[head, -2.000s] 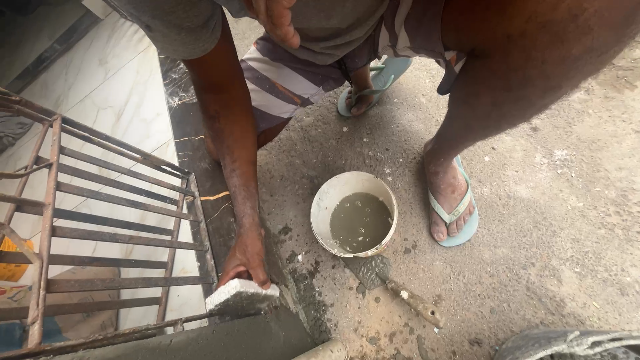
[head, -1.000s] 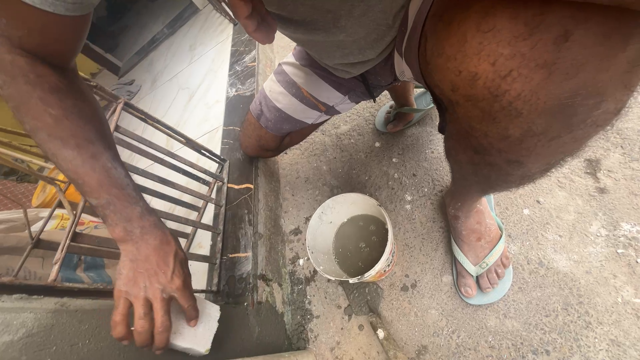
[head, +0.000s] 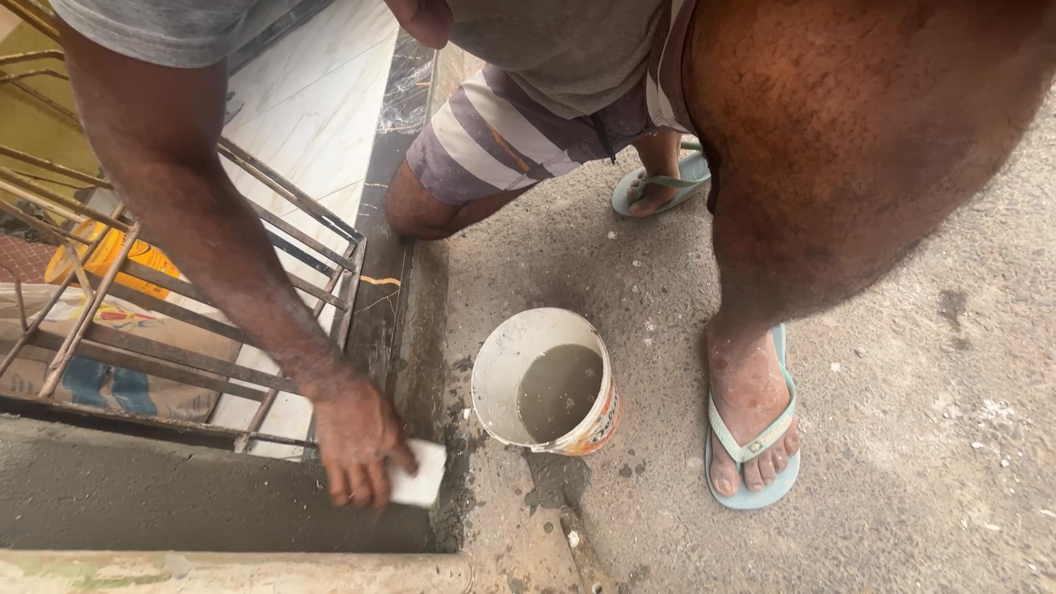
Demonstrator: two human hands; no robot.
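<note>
My right hand grips a small white block, possibly foam, between thumb and fingers. The block lies against wet grey mortar near the end of a low ledge. At the top edge, a cut-off, blurred part of a hand, apparently my left hand, shows in front of the grey shirt; its fingers are unclear. A white plastic bucket with cloudy grey water stands on the concrete beside my right hand. Below the bucket lies a trowel, its blade partly hidden behind the rim and its handle running downward.
A rusty metal grille stands along the ledge, with a yellow container and brown paper bags behind it. Dark stone edging borders white marble tiles. My sandalled foot rests right of the bucket.
Since one second ago, my right hand has moved right along the mortar with the white block, toward the ledge's corner. The bucket stands where it was on the concrete.
</note>
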